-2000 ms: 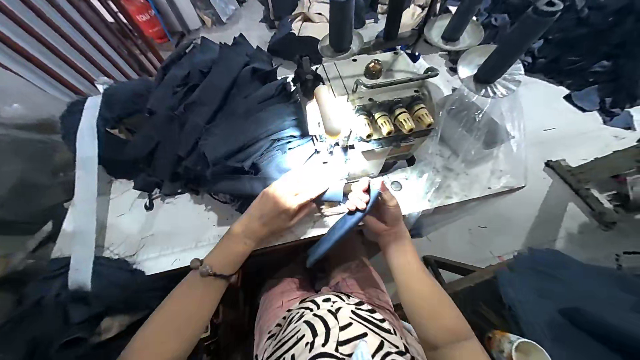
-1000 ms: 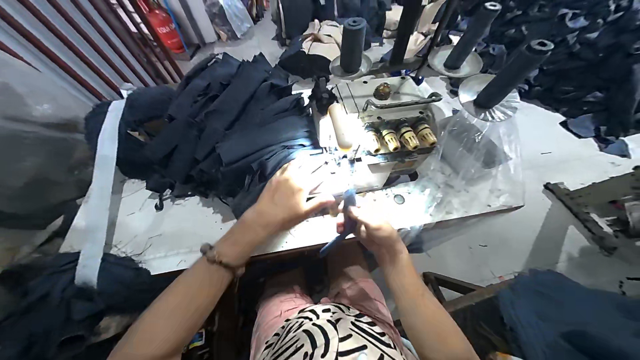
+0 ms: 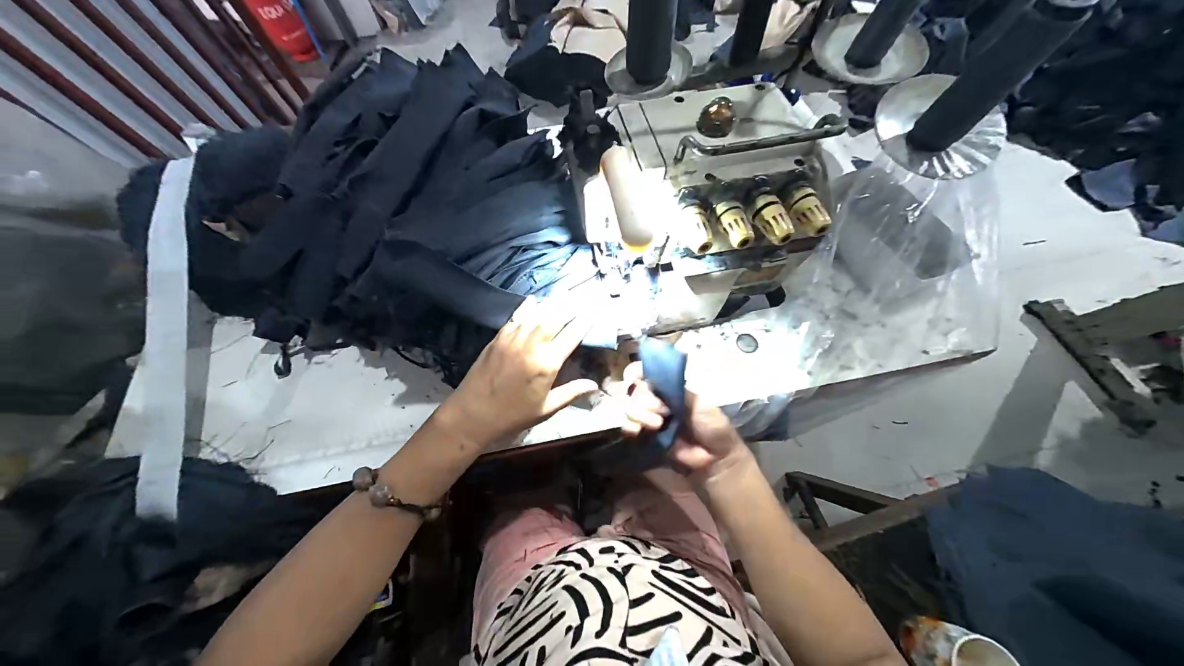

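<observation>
My left hand point(image 3: 532, 370) lies at the front of an overlock sewing machine point(image 3: 731, 139), its fingers spread toward the needle area, where bright lamp glare hides the fingertips and any fabric under them. In my right hand point(image 3: 680, 425), just in front of the machine's bed, is a small folded dark blue fabric piece point(image 3: 664, 384), pinched between thumb and fingers. A large heap of dark navy fabric pieces point(image 3: 416, 185) lies left of the machine, reaching close to my left fingers. Yellow tension dials point(image 3: 770, 217) line the machine's front.
Black thread cones point(image 3: 994, 79) stand on metal discs behind the machine. A clear plastic bag point(image 3: 916, 250) lies at its right. One white strip point(image 3: 166, 333) hangs over the table's left side. More blue fabric point(image 3: 1064, 564) and a cup point(image 3: 980, 652) are at lower right.
My left hand has opened out, with its thumb apart from the fingers. My right hand still has a blue piece, which now stands more upright than two seconds ago.
</observation>
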